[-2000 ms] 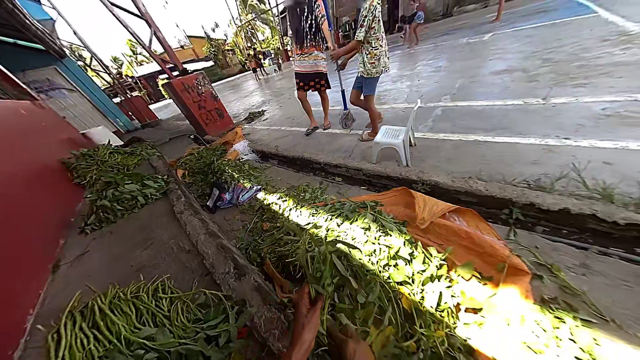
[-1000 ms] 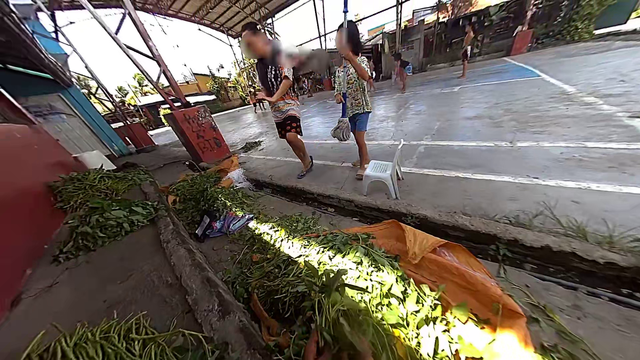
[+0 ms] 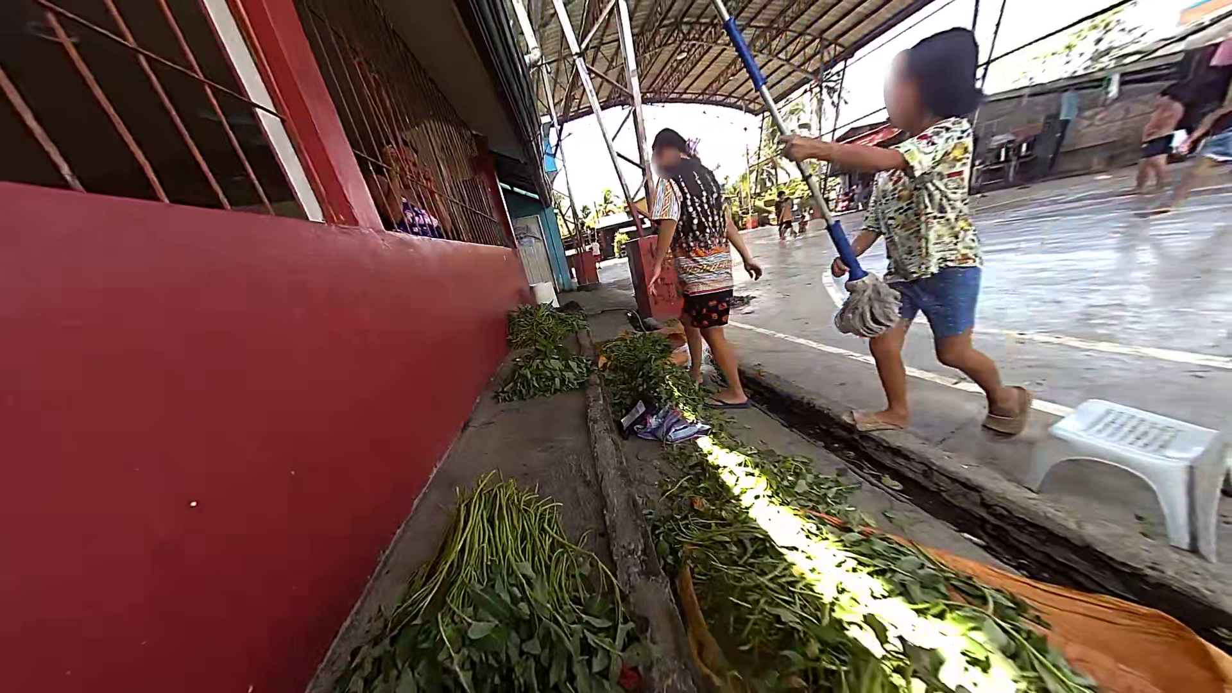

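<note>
Neither of my hands shows in the head view now. A heap of leafy green stems [image 3: 505, 587] lies on the concrete beside the red wall. Right of a low concrete curb [image 3: 621, 520], a long spread of loose greens [image 3: 760, 568] covers the ground, partly over an orange sheet [image 3: 1088, 616], with a bright strip of sunlight across it. Farther along the wall lie more bunches of greens [image 3: 544, 361]. A crumpled printed plastic packet [image 3: 669, 425] rests at the far part of the spread.
A red wall [image 3: 241, 433] with barred windows runs along the left. One person [image 3: 701, 231] walks by the far greens; another [image 3: 929, 212] carries a mop [image 3: 866, 306] near the drainage channel [image 3: 895, 472]. A white plastic stool [image 3: 1136, 448] stands at the right. A person is behind the bars.
The view has swung left. Both people have moved from beside the stool toward the greens, one now among them. My hands, in the greens two seconds ago, are out of view.
</note>
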